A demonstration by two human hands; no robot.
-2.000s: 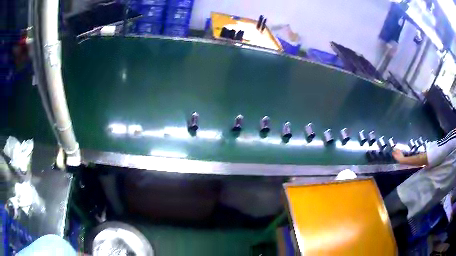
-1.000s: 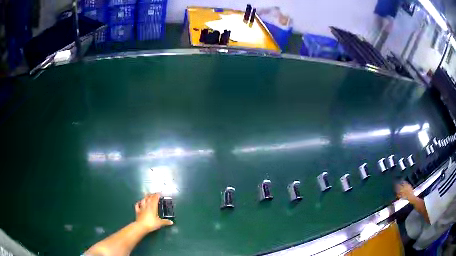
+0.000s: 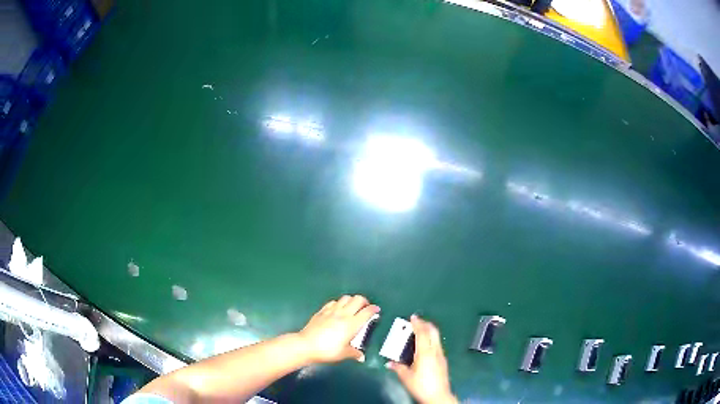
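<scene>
My left hand (image 3: pixel 339 330) is on the green belt (image 3: pixel 237 205) at the lower middle, its fingers and thumb around a plastic housing (image 3: pixel 365 332). My right hand (image 3: pixel 427 359) is just to the right, gripping a second housing (image 3: pixel 396 340) with a white top and a dark side. The two housings are close together with a small gap. More housings (image 3: pixel 487 334) stand singly on the belt to the right, with white or silver edges and dark faces.
A metal side rail (image 3: pixel 138 344) and a white pipe (image 3: pixel 47 316) are at the lower left. Blue crates (image 3: pixel 59 39) stand at the upper left. An orange-yellow tray (image 3: pixel 608 31) is beyond the far rail. Dark parts (image 3: pixel 699 393) lie at the lower right.
The view has shifted left and down. My left hand is still at a housing. My right hand has come into view and taken hold of another. The neighbouring worker is out of view.
</scene>
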